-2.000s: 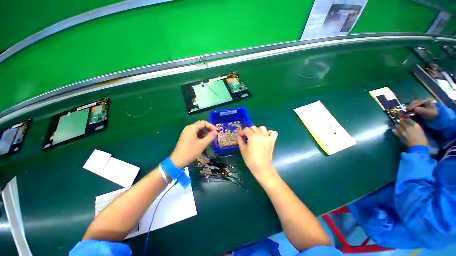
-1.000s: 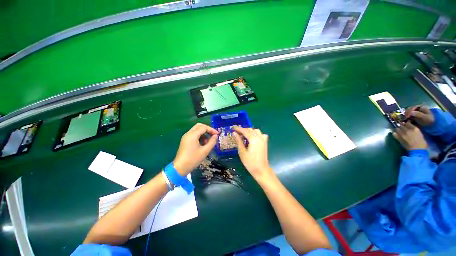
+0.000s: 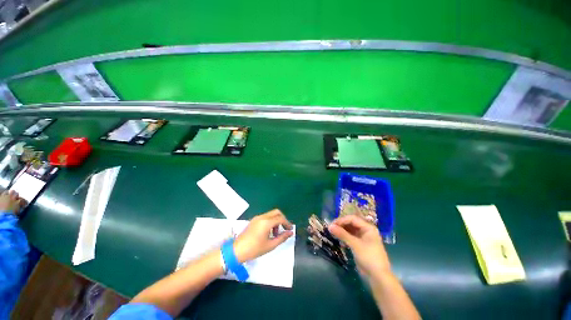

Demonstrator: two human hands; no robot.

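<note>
My left hand (image 3: 262, 237), with a blue wrist strap (image 3: 233, 260), is over the right part of a white sheet (image 3: 206, 240), its fingers curled. My right hand (image 3: 362, 242) has thumb and forefinger close together at the right side of a loose pile of small beige and dark components (image 3: 325, 242). Anything in either hand's fingertips is too small to tell. A blue bin (image 3: 386, 209) holding small beige parts (image 3: 358, 206) stands just beyond my right hand. A narrow white sheet (image 3: 223, 195) touches the larger sheet's top edge.
A tablet unit (image 3: 360, 152) lies behind the bin; several more, including one nearby (image 3: 209, 140), line the back left. A red object (image 3: 70, 152) and long white strips (image 3: 95, 215) lie left. A yellow-edged pad (image 3: 491, 244) lies right. Another person's hand (image 3: 11, 202) is far left.
The view has swung left, bringing the red object and another worker into sight. My hands have left the bin: the right is now at the loose pile, the left over the white sheet.
</note>
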